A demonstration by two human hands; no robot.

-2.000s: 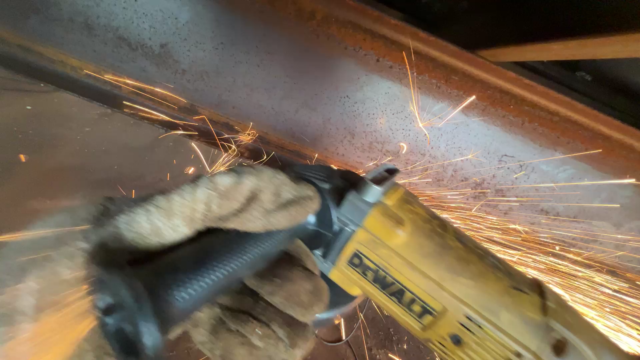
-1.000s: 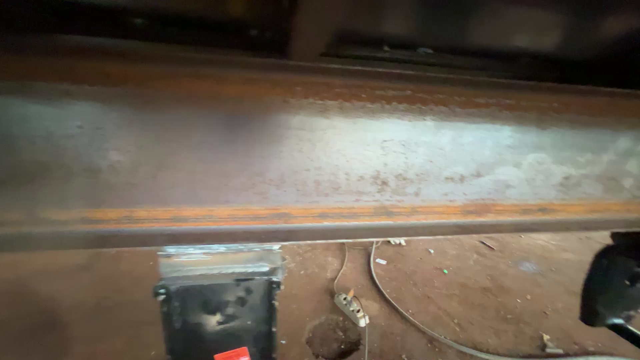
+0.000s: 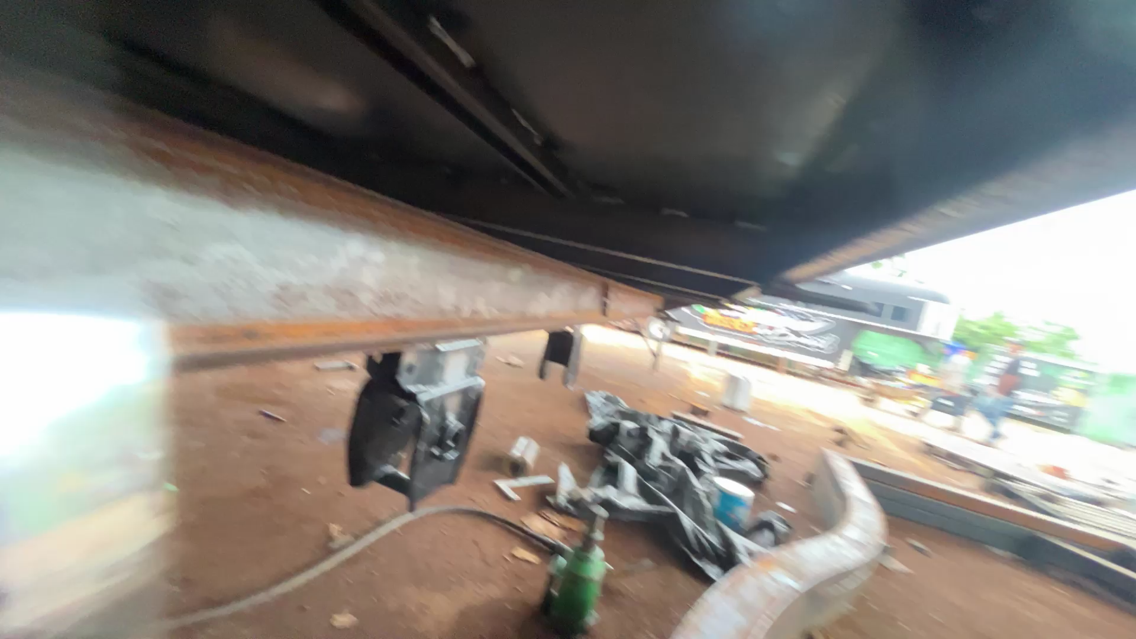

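Neither my left hand nor my right hand is in the head view, and the angle grinder is out of sight too. A long rusty steel beam (image 3: 355, 271) runs from the left edge toward the middle, with a ground, greyish web. Under its lower flange hangs a black steel bracket (image 3: 413, 430), and a second bracket (image 3: 561, 355) hangs farther along. Dark metal panelling (image 3: 674, 106) spans overhead. The picture is blurred, and a bright, washed-out patch covers the lower left.
A green gas cylinder (image 3: 577, 581) stands on the dirt floor near a hose (image 3: 355, 541). Crumpled dark sheeting (image 3: 657, 461), a blue-and-white bucket (image 3: 733, 501) and a curved metal piece (image 3: 799, 568) lie beyond. Two people (image 3: 998, 390) stand far right.
Two seconds ago a gloved hand held a yellow DeWalt angle grinder throwing sparks at the beam; hand, grinder and sparks are gone from view. The view has swung widely along the beam.
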